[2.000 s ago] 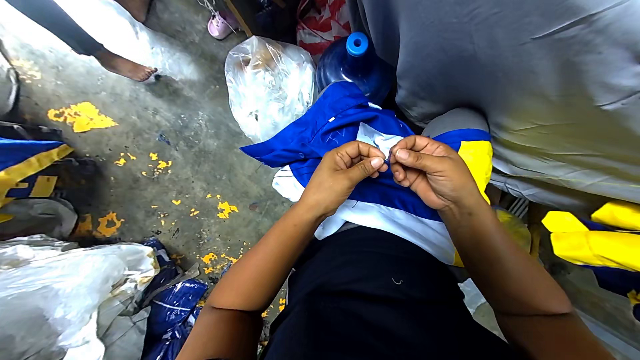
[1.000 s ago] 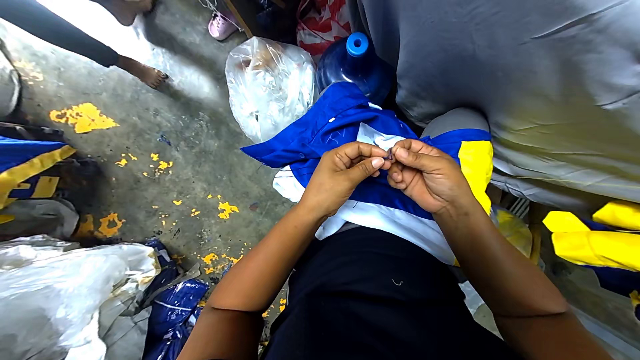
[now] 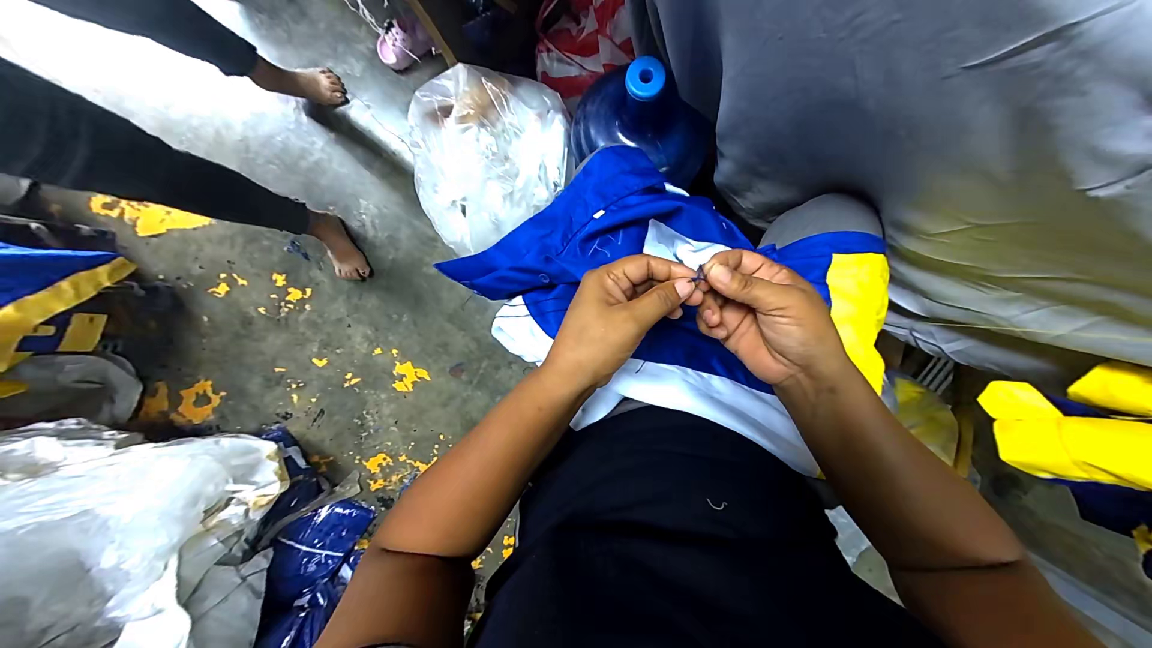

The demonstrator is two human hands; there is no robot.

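Observation:
A blue, white and yellow garment [image 3: 576, 234] lies spread over my lap, with loose thread ends on its blue part. Above it, my left hand [image 3: 625, 306] and my right hand [image 3: 765, 310] meet at the fingertips. Between them they pinch a small dark thing [image 3: 698, 275], which looks like thread; it is too small to tell for sure. A white piece of cloth [image 3: 670, 243] shows just behind the fingertips. A short pale thread [image 3: 716, 505] lies on my dark clothing.
A clear plastic bag [image 3: 490, 153] and a blue water jug [image 3: 641, 117] stand beyond the garment. Grey cloth [image 3: 900, 108] hangs at the right, above yellow fabric [image 3: 1062, 441]. Plastic-wrapped bundles [image 3: 117, 522] lie at lower left. Another person's bare feet [image 3: 340, 245] are at upper left.
The other person has stepped further into view at the upper left, with both feet now on the floor. My hands stay together over the garment, with only small finger movements.

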